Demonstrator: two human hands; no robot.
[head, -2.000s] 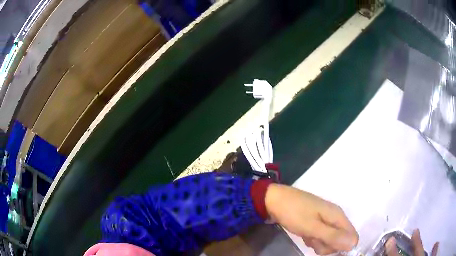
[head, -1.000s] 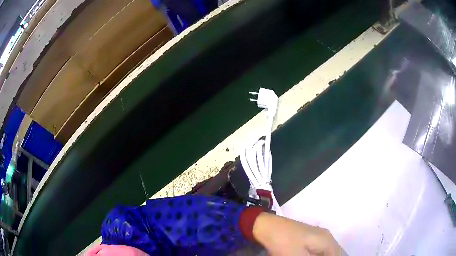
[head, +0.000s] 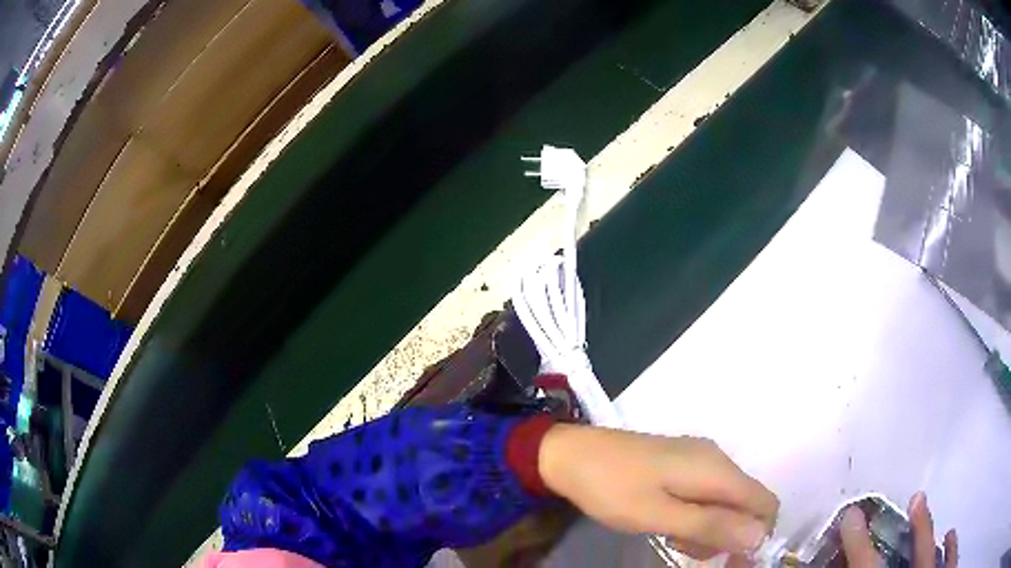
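A pale open housing [head: 829, 526] with cut corners lies at the bottom right edge, partly out of the picture. My right hand [head: 918, 540] is cut off by the bottom edge; its fingers rest over and around the housing. My left hand [head: 660, 488] reaches in from the left, fingertips pinched together at the housing's left side; what they hold is hidden. A white power cord [head: 551, 311] lies looped beyond my left wrist, its lower end passing under my hand. Its two-pin plug [head: 563, 169] lies by the cream edging.
White paper [head: 798, 333] lies under the work. Shiny grey sheet [head: 942, 189] lies beyond it. A green screwdriver handle [head: 1001, 372] shows at the right edge. The dark green conveyor [head: 377, 244] and cream edging [head: 665, 122] run diagonally. Brown cardboard [head: 166, 166] is at upper left.
The view dipped and shifted back. The right-hand fingers and housing, out of view one second ago, show again. The left hand has drawn its fingertips to the housing's side.
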